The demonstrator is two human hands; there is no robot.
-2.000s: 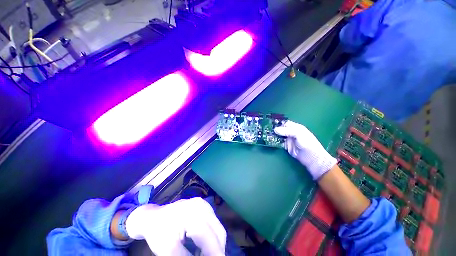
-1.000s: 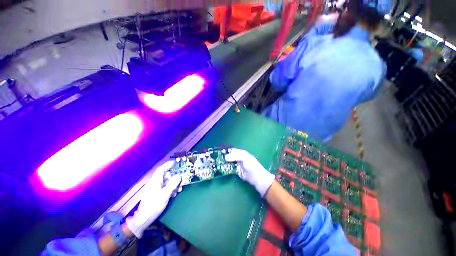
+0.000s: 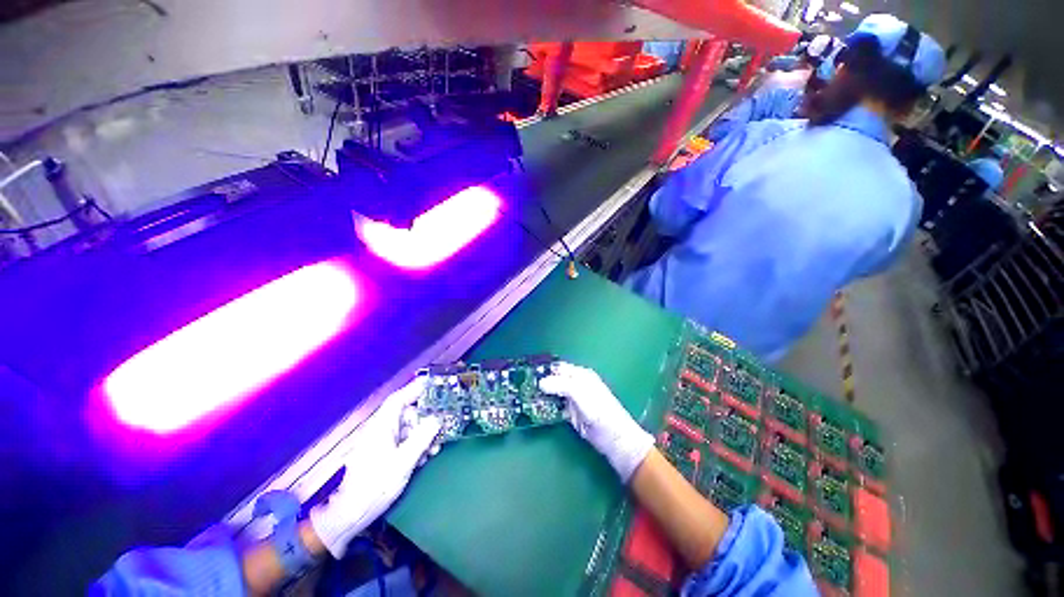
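Note:
A green board strip [image 3: 496,399] of roughly three joined units is held level above the green bench mat [image 3: 513,501]. Black parts line its far edge. My left hand [image 3: 379,466], in a white knit glove with a blue band at the wrist, grips the strip's left end. My right hand [image 3: 597,420], also gloved in white, grips its right end. The fingers cover both ends of the strip. The sectioned tray [image 3: 726,341] lies to the right, with small boards in many red pockets; some red pockets at its near side hold no board.
A conveyor [image 3: 595,138] with two black-housed lamps glowing purple-pink runs along the left. A worker in blue [image 3: 793,216] stands beyond the mat, with others farther off. Orange-red bins [image 3: 595,72] stand at the back. Dark racks are at right.
Two seconds ago only my right hand held the strip; my left hand has since come up and taken its left end. Over the last second the strip has stayed between both hands, its angle slightly changed.

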